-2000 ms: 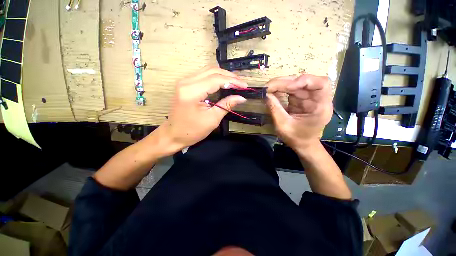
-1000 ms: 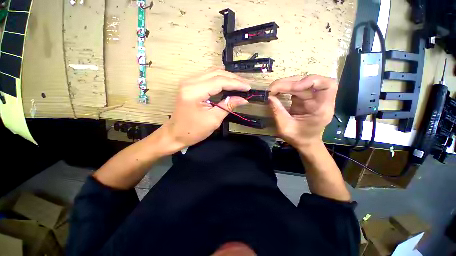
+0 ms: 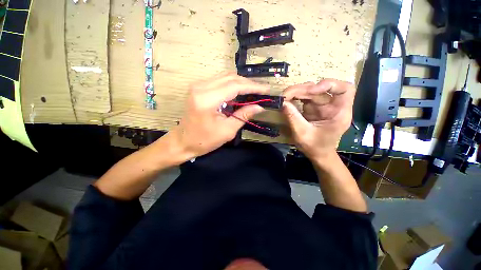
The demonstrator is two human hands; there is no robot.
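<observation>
A black four-armed plastic housing [image 3: 242, 46] lies on the cardboard, its hollow arms pointing right. Thin red lead wires [image 3: 252, 122] run from the third arm and the lowest arm toward my left hand. My left hand [image 3: 213, 113] is around the left part of the third arm, its thumb and fingers on the arm and wires. My right hand [image 3: 316, 113] pinches the right end of that arm between thumb and index finger. The two upper arms hold short red wires with small pale ends. My left hand hides part of the spine.
A green circuit board strip [image 3: 149, 63] lies left. Black pads on yellow-white backing [image 3: 15, 50] are at far left. At right are a black power supply [image 3: 387, 97], an empty dark housing [image 3: 424, 82] and a black electric screwdriver [image 3: 454, 124]. Open cardboard boxes [image 3: 39, 224] stand on the floor.
Over the last second, more red wire shows above the left thumb, along the third arm. Both hands keep nearly the same place. Earlier, the housing and board strip shifted slightly right in view.
</observation>
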